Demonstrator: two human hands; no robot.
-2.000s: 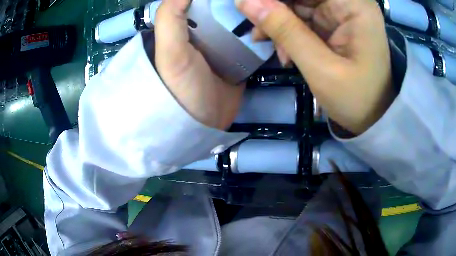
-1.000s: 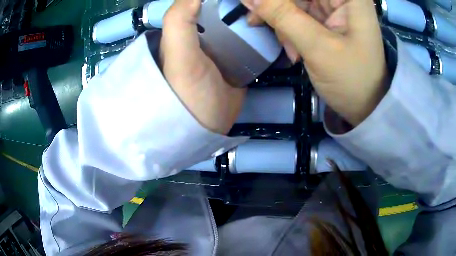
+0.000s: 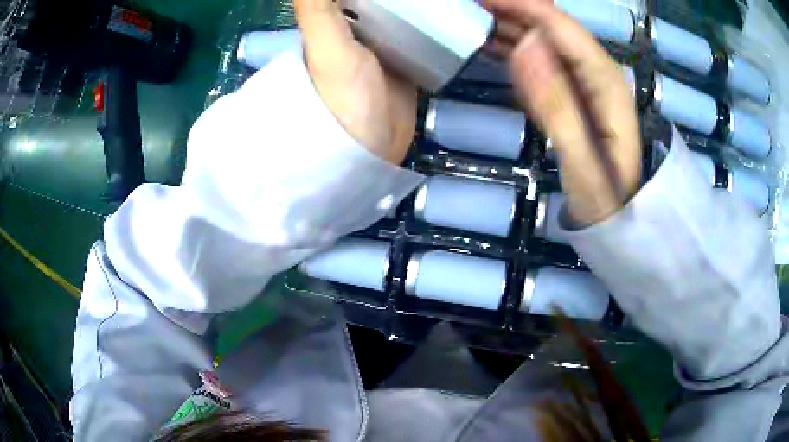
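Note:
My left hand [image 3: 359,86] grips a pale housing [image 3: 424,34] at the top edge of the view; its grey-white side with a small dark slot shows, and its upper part is cut off. My right hand [image 3: 575,112] is just right of the housing, blurred, with its fingers partly bent. Whether it touches the housing or holds a slim tool cannot be told. Below both hands, a black glossy tray [image 3: 394,280] has pockets with pale blue housings [image 3: 467,205], one in each visible pocket. Sleeves and hands hide parts of the tray.
A black pistol-shaped tool [image 3: 125,112] with a red switch lies at the left on the green mat. Clear plastic packaging [image 3: 43,69] is at the far left. White sheet-like material [image 3: 766,52] is at the upper right. A yellow line [image 3: 39,262] crosses the green floor at lower left.
The view has shifted and tilted, showing more of the tray. The held housing shows more of its grey-white side. My right hand has moved off its blue side, and the black strip there no longer shows.

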